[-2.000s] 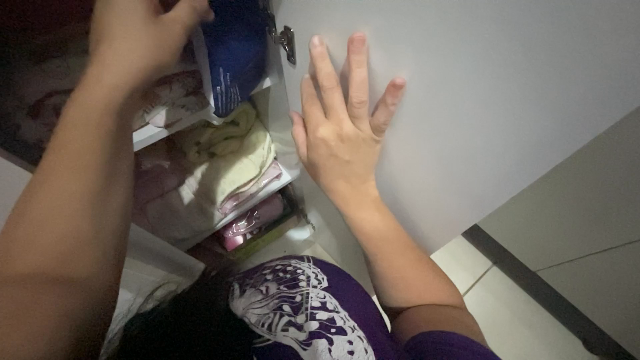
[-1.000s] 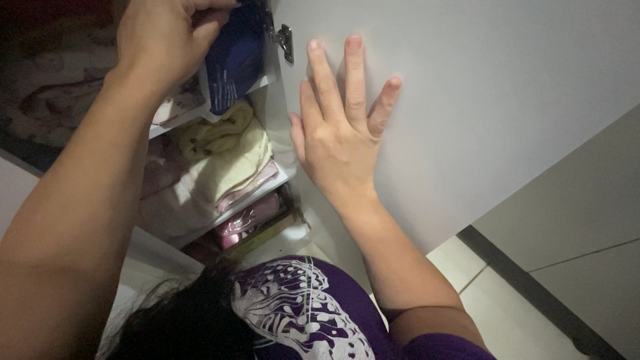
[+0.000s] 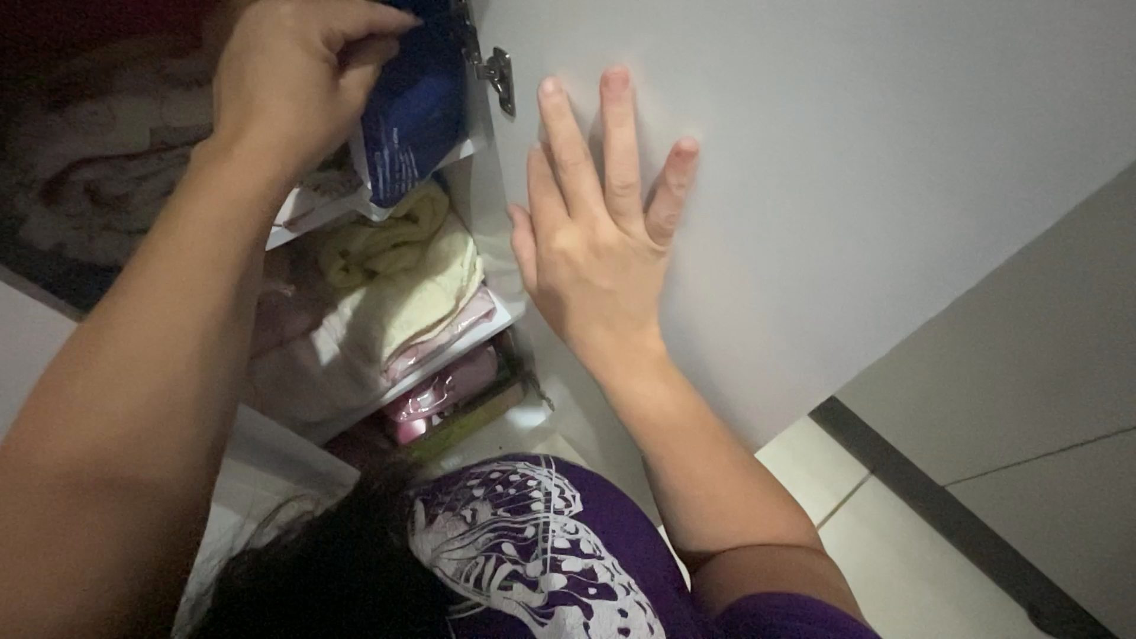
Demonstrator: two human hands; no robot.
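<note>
My left hand (image 3: pixel 297 80) reaches into the cabinet at the upper left. Its fingers are bent, with thumb and index finger close together beside a blue package (image 3: pixel 413 106) that bears white print; whether they pinch anything is not clear. My right hand (image 3: pixel 608 240) lies against the pale cabinet door (image 3: pixel 843 177), fingers spread, with nothing in it. Beneath the package, a folded pale yellow cloth (image 3: pixel 435 266) rests on pink fabric on a white shelf (image 3: pixel 426 373).
A metal hinge (image 3: pixel 500 80) joins the door to the cabinet side. Crumpled light fabric (image 3: pixel 106 177) fills the dim upper compartment. A shiny pink package (image 3: pixel 444 390) sits under the shelf. Light floor tiles (image 3: pixel 879 532) and a dark strip (image 3: pixel 950 506) show at lower right.
My left hand has shifted a little to the right, toward the blue package. My right hand has stayed flat on the door.
</note>
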